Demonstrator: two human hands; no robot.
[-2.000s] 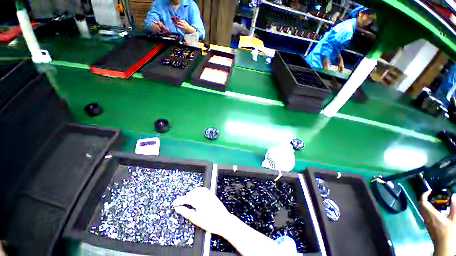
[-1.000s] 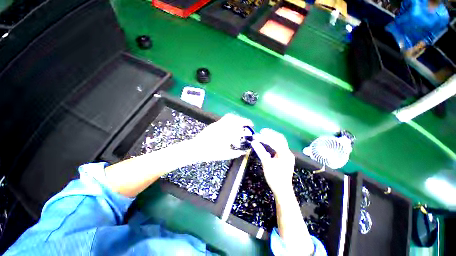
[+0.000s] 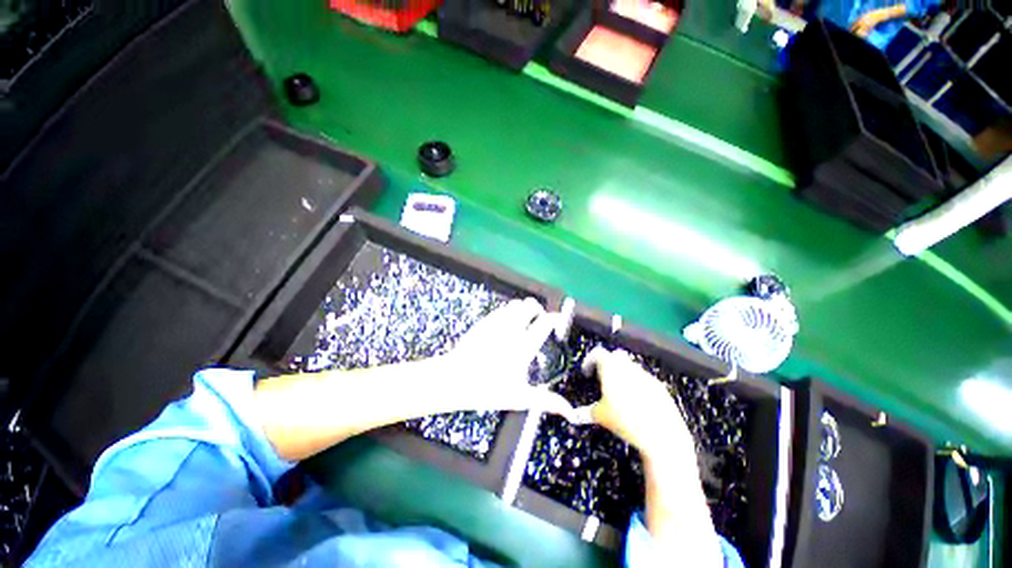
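My left hand holds a round black unit above the divider between two bins. My right hand is just right of the unit over the right bin, thumb and fingers apart, the thumb close to my left fingertips. Whether it holds a tiny part is too blurred to tell. The left bin holds small silver-white pieces. The right bin holds small dark pieces.
Round black units stand on the green surface behind the bins. A small white counter and a white fan stand behind the bins. A divided black tray is at left, a side tray with clear rings at right.
Both hands have come together over the divider from the left bin and the far right. Since one second ago they have lowered slightly, and my right fingers have moved off the unit.
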